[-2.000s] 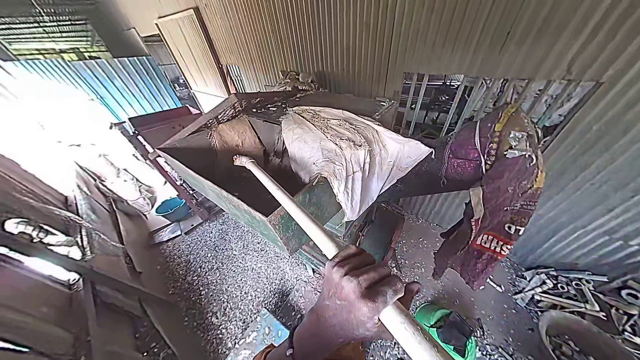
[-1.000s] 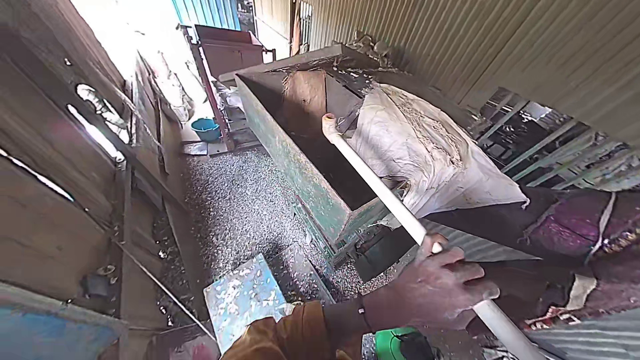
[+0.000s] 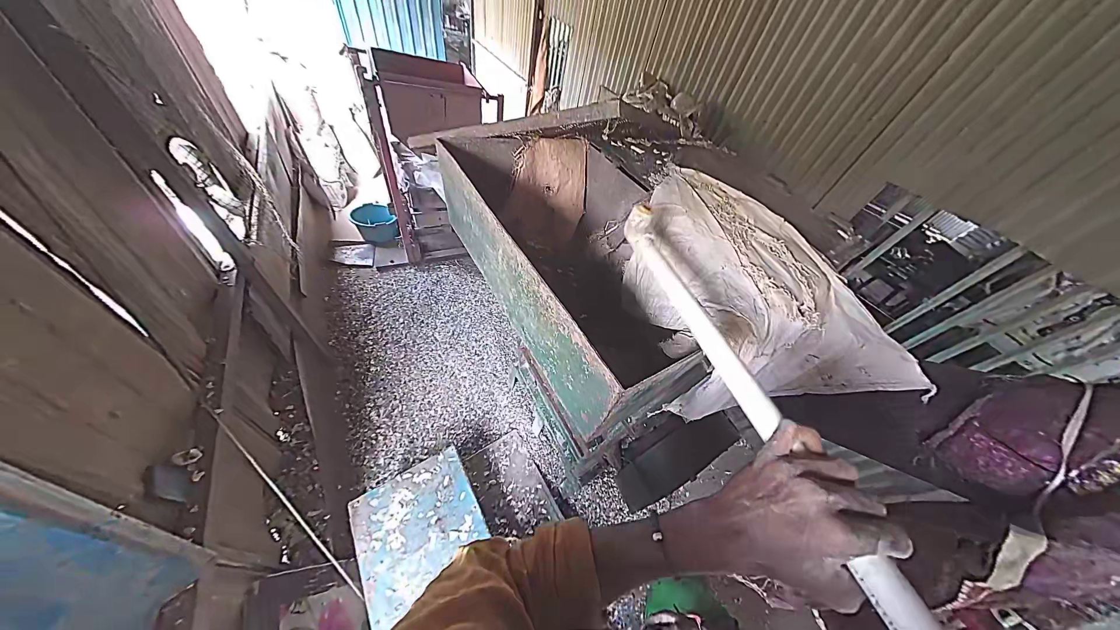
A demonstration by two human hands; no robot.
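My left hand (image 3: 792, 516), at the end of a brown sleeve (image 3: 516, 573), is closed around a long pale pole (image 3: 717, 341). The pole slants up and left, and its brownish far tip appears over the opening of a worn green, box-shaped hopper (image 3: 542, 306). Behind the pole, a whitish woven sack (image 3: 752, 262) drapes across the hopper's right side; whether the pole touches it I cannot tell. The pole's near end leaves the view at the bottom right. My right hand is out of view.
Pale chips cover the ground (image 3: 411, 350) left of the hopper. A blue basin (image 3: 374, 223) sits beside a reddish metal frame (image 3: 429, 96). Wooden boards (image 3: 114, 262) line the left. A blue, chip-strewn panel (image 3: 420, 525) is near the sleeve; purple sacking (image 3: 997, 446) lies at the right.
The view has swung to the right side of the earlier scene's left part, bringing more of the left boards in. My left hand keeps its hold on the pole, and more brown sleeve shows.
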